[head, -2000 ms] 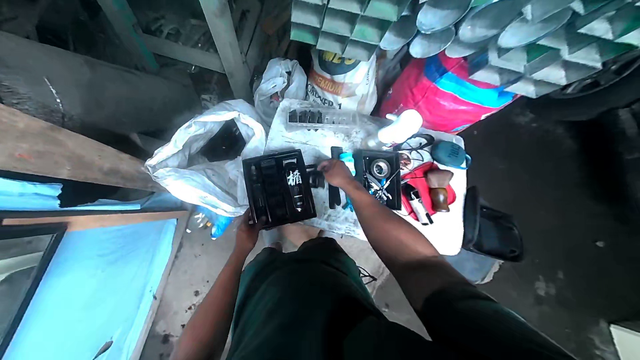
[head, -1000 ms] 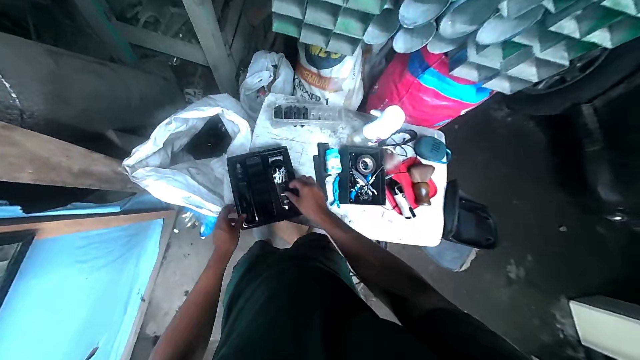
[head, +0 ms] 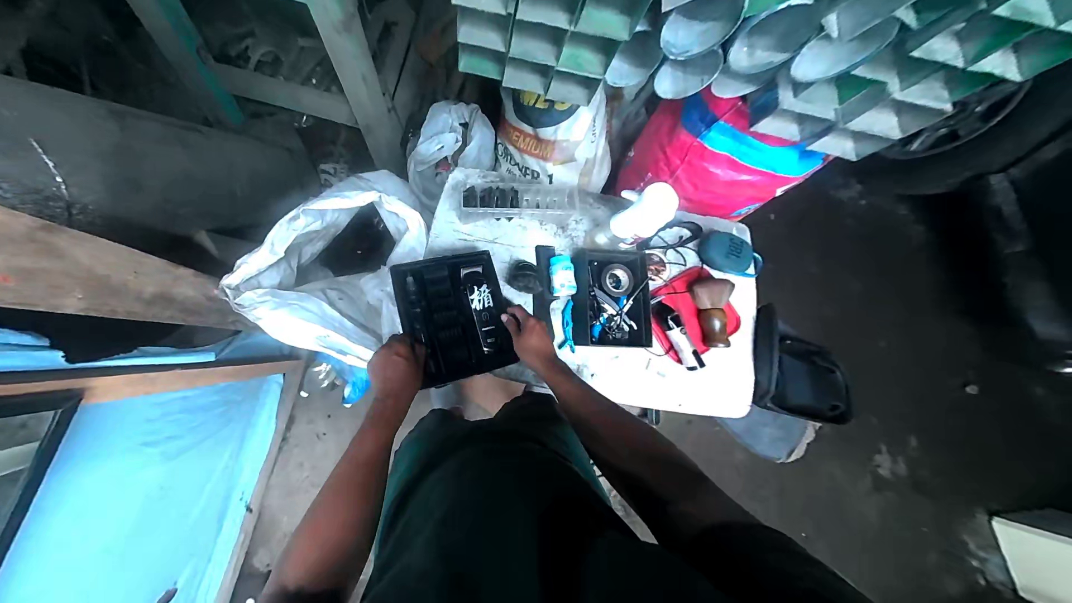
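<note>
My left hand (head: 397,368) grips the lower left edge of a black tray-like case (head: 440,335). My right hand (head: 528,337) touches the case's right edge; its fingertips are partly hidden. A black hair clipper with white markings (head: 481,306) lies in the case's right part, and moulded compartments fill the left. To the right, on a white table (head: 687,389), stands a black box (head: 618,333) holding a roll of tape and several scissors-like tools. A blue-and-white bottle (head: 562,276) lies beside that box. A red pouch (head: 727,318) with a wooden-handled brush (head: 713,310) lies further right.
At the left stands an open white plastic sack (head: 289,243). A clear plastic case (head: 528,201), a white bottle (head: 645,211) and a blue speaker (head: 727,252) rest on the table. A black bag (head: 804,377) is at its right edge. Printed sacks (head: 553,142) stand behind.
My right hand was over the space right of the case two seconds ago, then over the case's right part; now it is at the case's right edge. My left hand stays on the case.
</note>
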